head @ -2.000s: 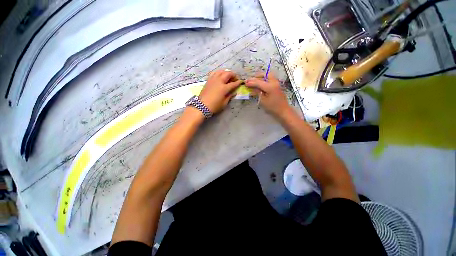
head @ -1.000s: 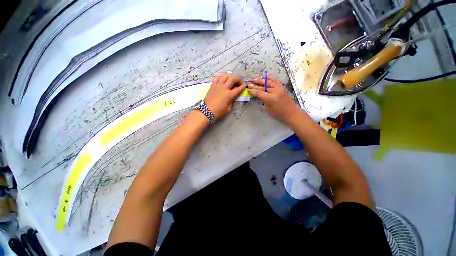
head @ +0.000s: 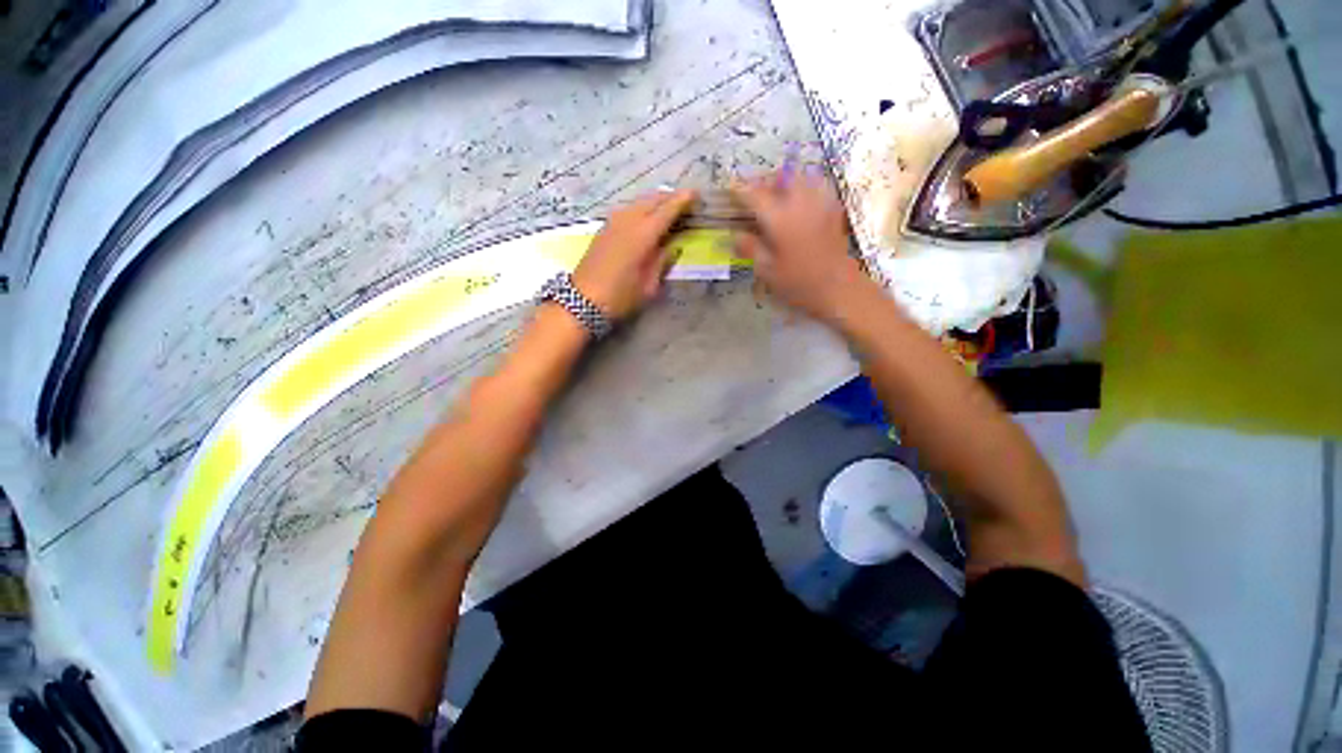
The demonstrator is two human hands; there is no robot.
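A yellow marking template (head: 331,358) with black handwriting lies on a long curved white waistband piece (head: 508,297) on the pressing table. Both curve from the lower left up to my hands. My left hand (head: 633,255) rests on them near their right end, fingers bent down. My right hand (head: 792,238) is at the right end, blurred, its fingertips over the strip's tip. A short yellow and white part shows between the hands. The marking pen cannot be made out. Whether either hand grips the strip is hidden.
Stacked curved white waistband pieces with dark edges (head: 192,162) lie on the far left of the table. A steam iron with a tan wooden handle (head: 1067,147) stands on a scorched white pad (head: 901,140) at the right. A fan (head: 1155,669) is at the lower right.
My right hand has shifted and blurred, and the purple pen seen in it before no longer shows. More of the yellow and white strip shows between the hands. The whole view has shifted slightly.
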